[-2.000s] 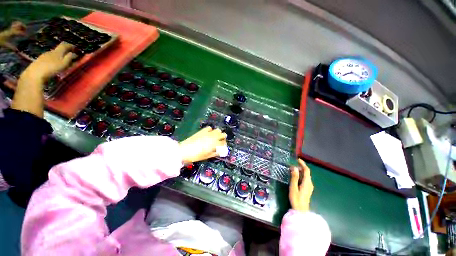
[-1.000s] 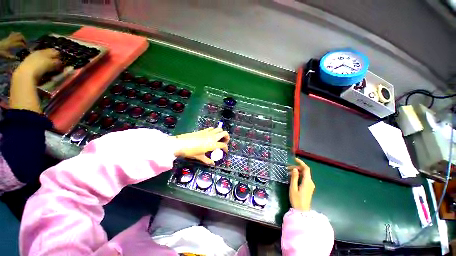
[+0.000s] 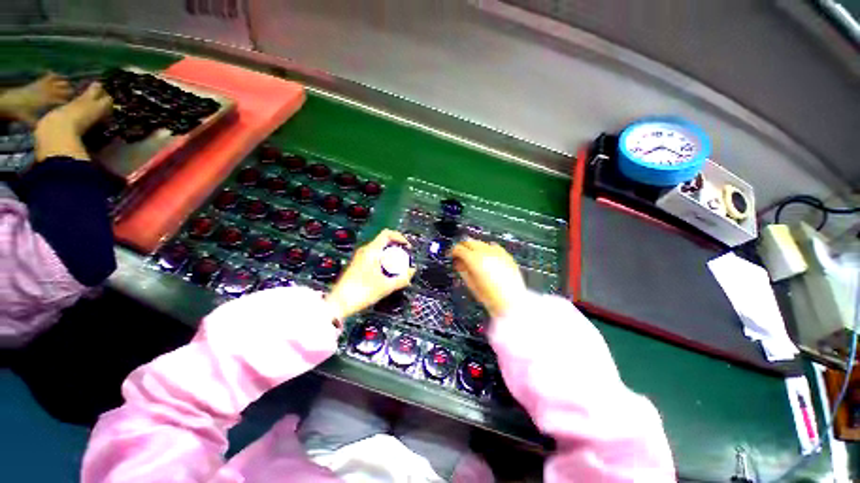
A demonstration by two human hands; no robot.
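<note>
My left hand holds a round black part, its pale silvery face showing, above the left side of a clear blister tray. My right hand is over the middle of that tray, fingertips beside a column of dark round parts; whether it grips one is hidden. The clear tray lies on a filled tray, whose front row of black parts with red centres shows at the bench edge. Another filled tray lies to the left.
A neighbour's hands are at a stack of filled trays on an orange board. To the right are a red-edged black mat, blue clock, small parts box, white paper and a grey-beige device.
My right hand has moved from the tray's right edge onto its middle. My left hand has lifted and turned, now showing the part's pale face. The neighbour's hands have shifted.
</note>
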